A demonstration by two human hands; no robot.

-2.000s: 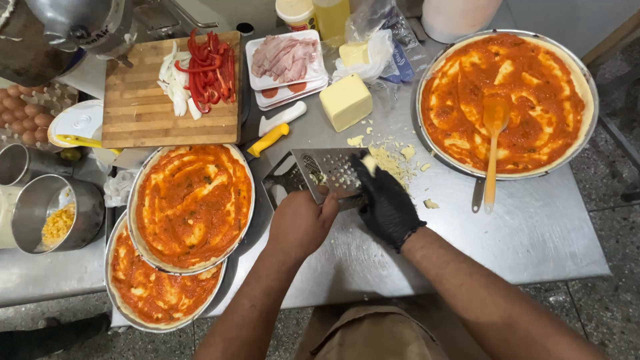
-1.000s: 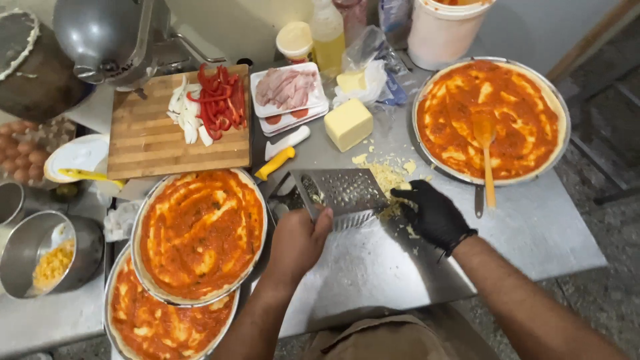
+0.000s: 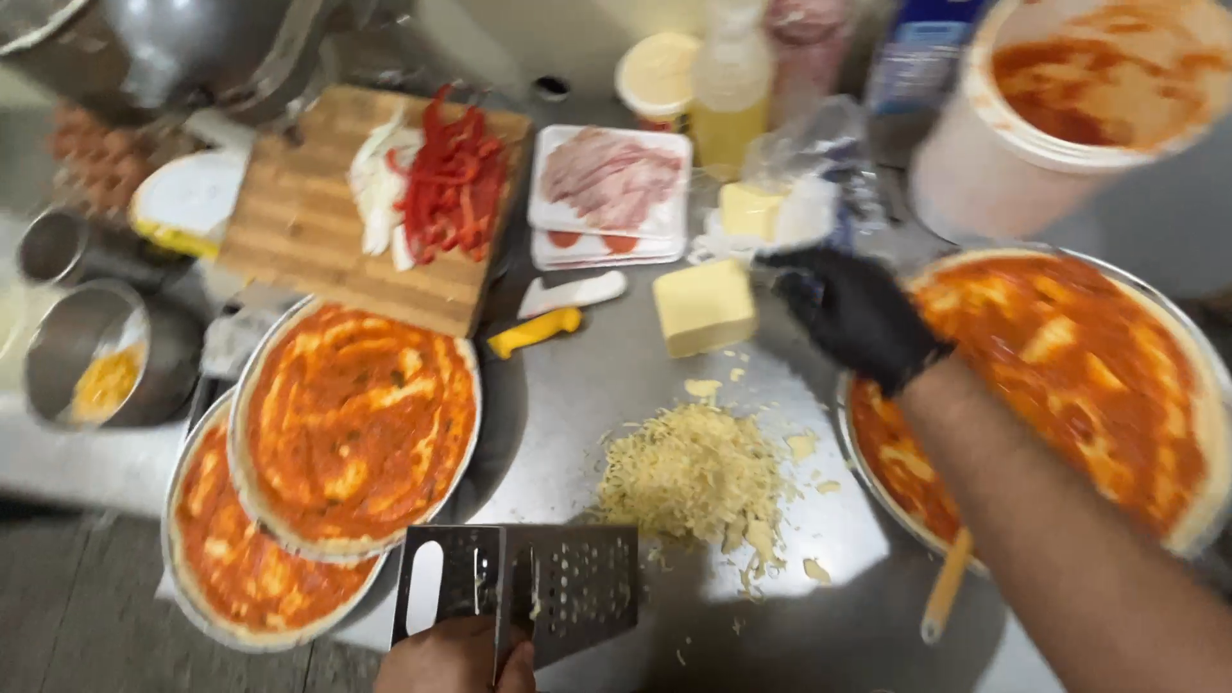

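Note:
My left hand (image 3: 457,659) is bare and grips a metal box grater (image 3: 568,587) near the bottom of the view. Just right of the grater's upper end lies a heap of grated cheese (image 3: 698,472) on the steel table (image 3: 568,414). In a black glove, my right hand (image 3: 847,308) reaches over the edge of the right pizza, its fingers apart beside a large cheese block (image 3: 705,306). Whether the fingertips touch the block is unclear. Behind it, a smaller cheese piece (image 3: 751,212) sits in plastic wrapping.
Two sauced pizzas (image 3: 356,423) overlap at left; another (image 3: 1068,356) with a spoon (image 3: 948,587) is at right. A cutting board (image 3: 298,212) holds sliced red peppers (image 3: 452,183) and onion. Nearby are a meat tray (image 3: 611,183), knives (image 3: 534,332), a sauce bucket (image 3: 1011,173) and a metal bowl (image 3: 106,356).
My right hand has left the grated cheese and moved up beside the cheese block. The grater has moved down toward me in my left hand, off the heap. The view has shifted closer.

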